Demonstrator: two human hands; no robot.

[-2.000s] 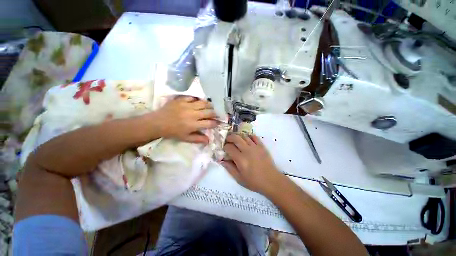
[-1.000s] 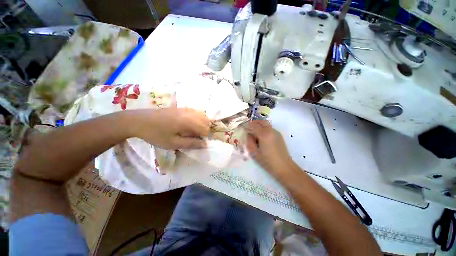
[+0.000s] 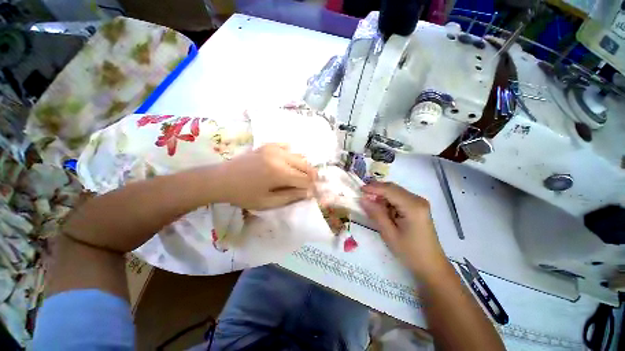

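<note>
A cream-white cloth with red flowers [image 3: 178, 137] lies left of and below the needle area of the white sewing machine [image 3: 438, 82]. My left hand [image 3: 277, 177] is on the cloth left of the needle, fingers bent, pinching its edge. My right hand [image 3: 397, 209] pinches the cloth edge just in front of the presser foot [image 3: 356, 163]. A strip of the cloth stretches between both hands, and a corner with a red flower hangs toward the printed scale. The exact grip of the fingertips is slightly blurred.
Black thread snips [image 3: 488, 295] lie beside my right forearm. A thin grey metal strip [image 3: 449, 199] lies on the machine bed. Black scissor handles [image 3: 599, 328] are at the right edge. Blotched cloth [image 3: 103, 82] with blue edging [image 3: 168, 81] is at upper left, heaped floral cloth [image 3: 34, 240] at left.
Against one second ago, the view has shifted, with the machine further right. The cloth now stretches more openly between my hands, and its flowered corner spreads below them.
</note>
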